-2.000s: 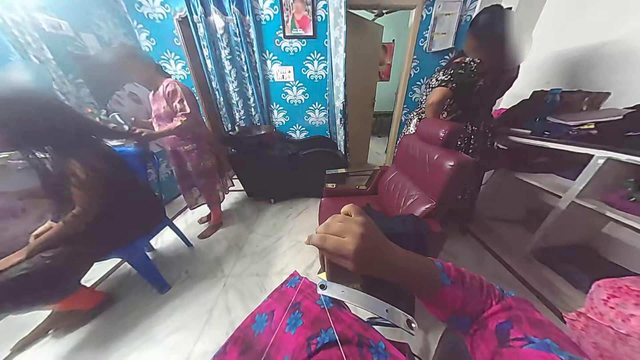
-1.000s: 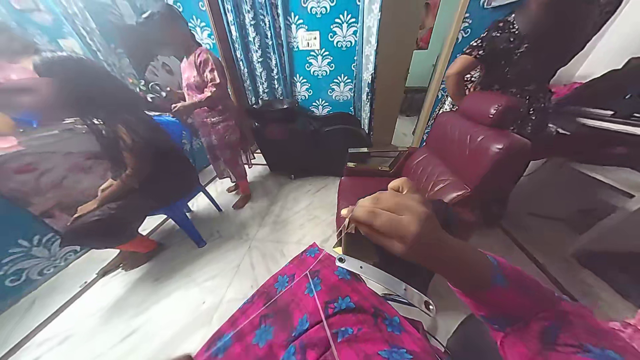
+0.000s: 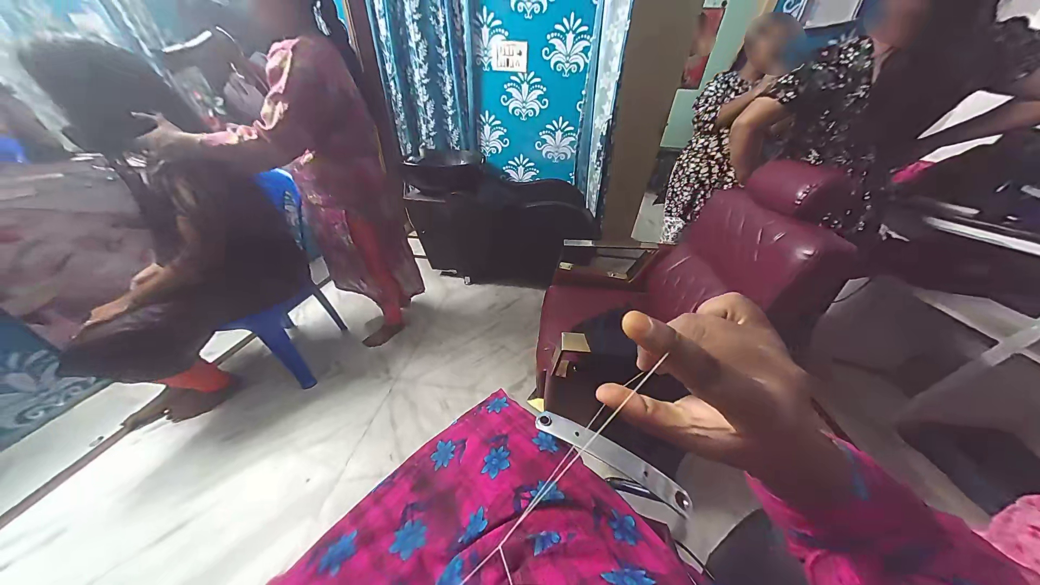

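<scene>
My right hand [image 3: 715, 382] is raised over the pink floral cloth [image 3: 479, 479] on my lap. A thin white thread [image 3: 552, 479] loops around its fingers, and the thumb and index finger are spread apart. The strands run down to the lower edge, meeting above the cloth. Just below the hand lies a curved metal bar [image 3: 617, 461] with holes. My left hand is out of view.
A maroon leather salon chair [image 3: 731, 244] stands ahead, with a black shampoo chair [image 3: 504, 219] behind. At left, a person [image 3: 325, 154] handles the hair of someone on a blue plastic chair [image 3: 280, 333]. Two people stand at right.
The fingers of my right hand, close together before, have spread apart with the thread around them. The standing person at left now reaches to the seated person's hair. Another person shows near the doorway.
</scene>
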